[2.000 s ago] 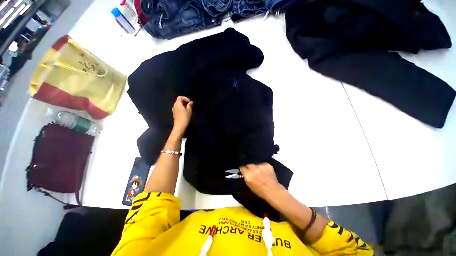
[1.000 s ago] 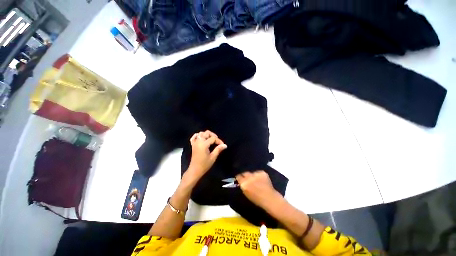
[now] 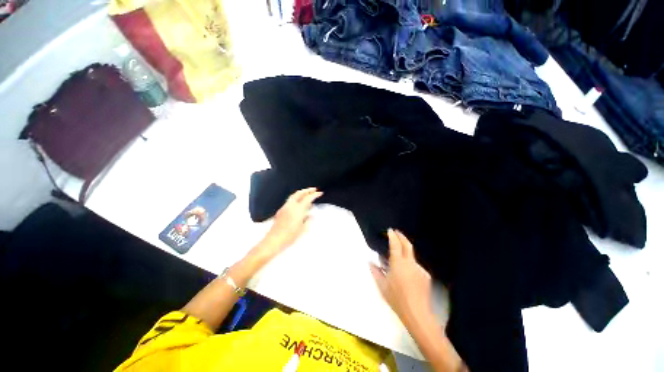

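A large black garment lies spread on the white table. Fine light threads show on its upper part. My left hand rests at its lower left edge, by a narrow black part; whether the fingers pinch the cloth cannot be told. My right hand lies at the garment's near edge, fingers extended and thumb apart. No snips show in it; the palm is hidden.
A phone lies face down left of my left hand. Denim garments lie at the far edge. A yellow and red bag, a plastic bottle and a maroon handbag are at the left.
The view has turned towards the left. The black garment now lies spread wider, to the right. My hands have moved to its near edge. The snips tips seen before no longer show.
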